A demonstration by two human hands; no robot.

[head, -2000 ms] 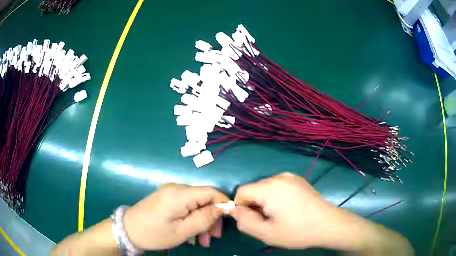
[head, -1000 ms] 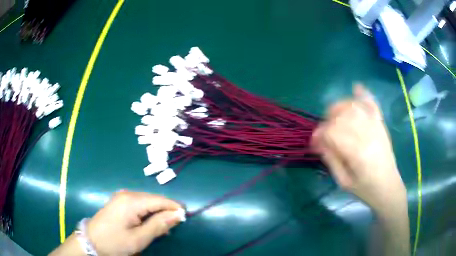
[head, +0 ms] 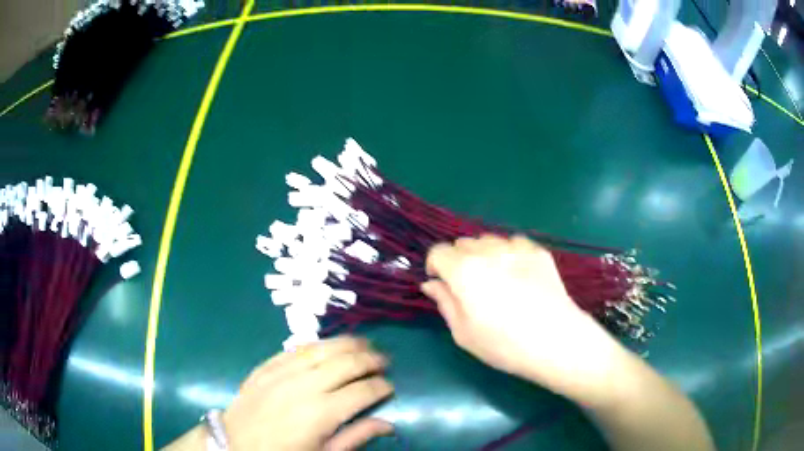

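The main bundle of leads [head: 410, 203] lies fanned at centre, white connector housings [head: 308, 242] at its left end and crimp terminals [head: 630, 295] at its right. My right hand [head: 507, 304] lies over the middle of the bundle, palm down, fingertips at the dark red wires; whether they grip any is hidden. My left hand [head: 317, 401] is slightly blurred, just below the lowest housings, fingers spread from the thumb, with nothing visible in it. A dark red wire [head: 520, 433] shows at the bottom edge.
The left bundle of leads [head: 40, 299] lies at the left edge, one housing [head: 130, 269] sticking out. A far bundle [head: 110, 57] is top left. A blue box with white paper [head: 683, 92] and a clear piece [head: 754, 172] are at right. Yellow lines [head: 182, 189] cross the green mat.
The view has shifted. The housing held between my hands, then in my left hand, no longer shows there. My right hand went right to the terminal end, then back left over the wires. My left hand has opened.
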